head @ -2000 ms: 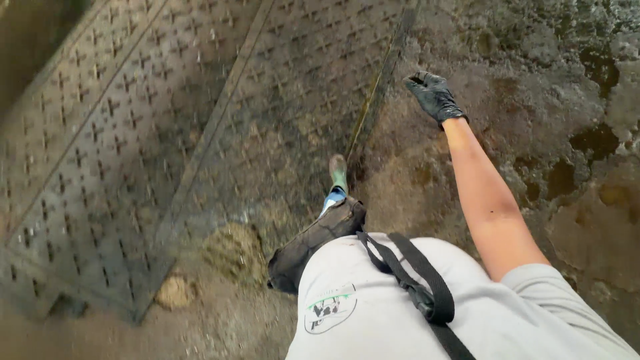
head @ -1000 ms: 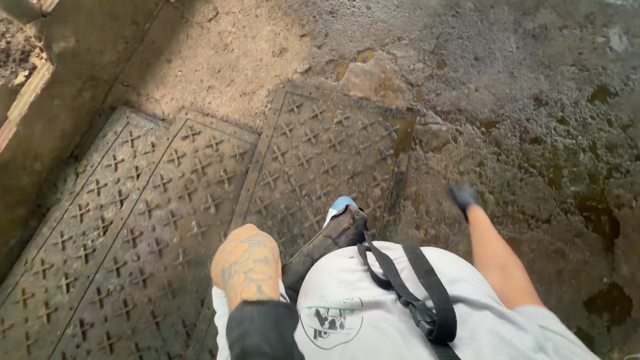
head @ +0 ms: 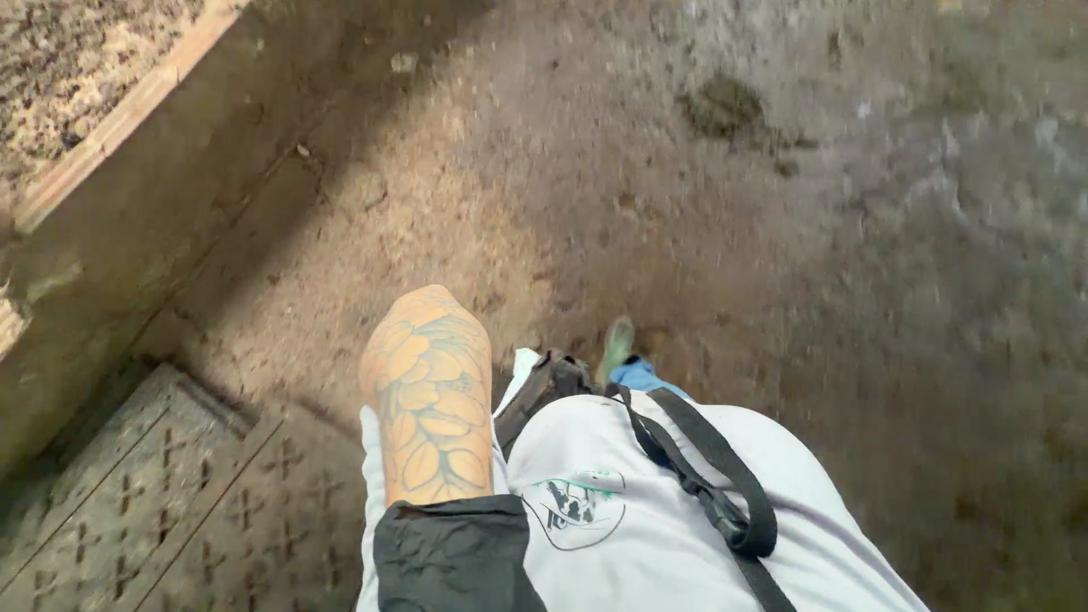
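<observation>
My bent, tattooed left forearm rises at the lower middle, its rounded elbow end toward the top. The black glove cuff of my left hand (head: 455, 552) shows at the bottom edge, close to my light shirt (head: 620, 510); the fingers are hidden, so what they hold cannot be told. My right hand is out of view. A black strap with a plastic buckle (head: 722, 514) crosses the shirt. Beside my forearm is a dark, worn item (head: 544, 391) at the hip or leg. Past the shirt show a greenish boot (head: 618, 340) and blue cloth (head: 646, 374).
Dark floor mats with raised crosses (head: 246, 510) lie at the lower left. A low wall or ledge (head: 127, 119) runs diagonally across the upper left, with rough, loose-looking material behind it. Stained concrete floor (head: 629, 195) stretches ahead, with a dark clump (head: 722, 106) on it.
The view has moved on past most of the mats. My gloved right hand, visible at the right in both earlier frames, has left view. My left forearm, absent two seconds ago, is now in view.
</observation>
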